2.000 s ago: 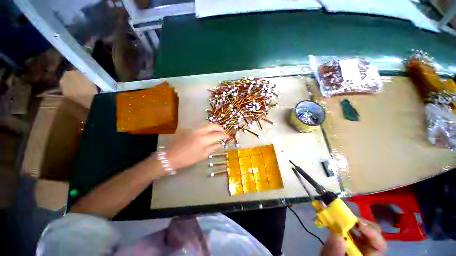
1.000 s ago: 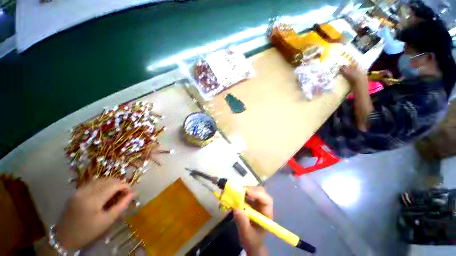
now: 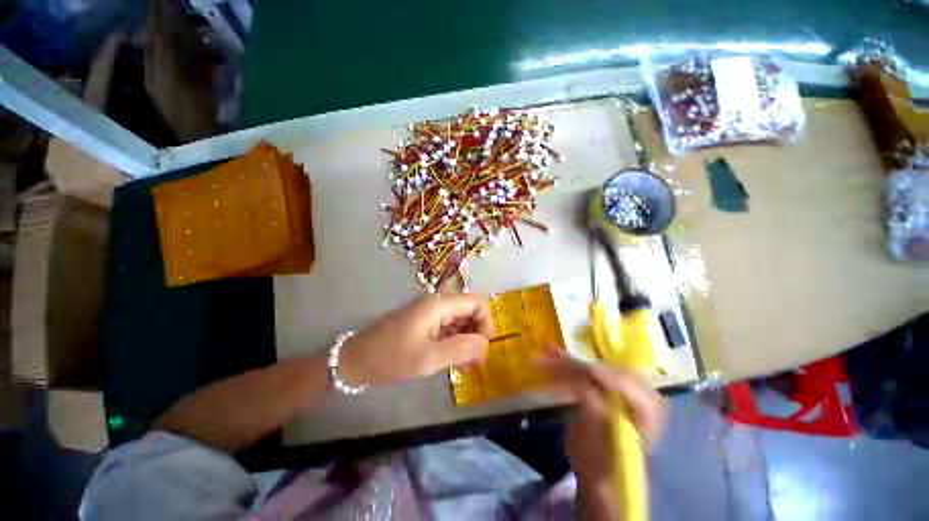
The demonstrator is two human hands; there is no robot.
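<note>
The shiny golden-yellow board panel (image 3: pixel 530 315) lies on the pale board in front of me. My left hand (image 3: pixel 423 336), with a beaded bracelet, is over the panel's left edge and pinches a short dark lead (image 3: pixel 504 337) above the panel. My right hand (image 3: pixel 611 407), blurred, holds the yellow soldering iron (image 3: pixel 630 341) at the panel's right side, its dark tip pointing up toward the can. The pile of loose red and yellow leads with white plugs (image 3: pixel 469 183) lies beyond the panel. My left hand hides part of the panel's left side.
A stack of orange-brown panels (image 3: pixel 229 219) lies at left. A round can with silvery bits (image 3: pixel 637 204), a small black block (image 3: pixel 671 329), a green scrap (image 3: pixel 726 185) and a bag of leads (image 3: pixel 728 102) are at right. A red stool (image 3: pixel 800 402) stands below; cartons (image 3: pixel 76 275) are at far left.
The view has swung back left from the neighbouring worker. My left hand has moved from beside the pile to over the panel with a lead. The iron has turned more upright.
</note>
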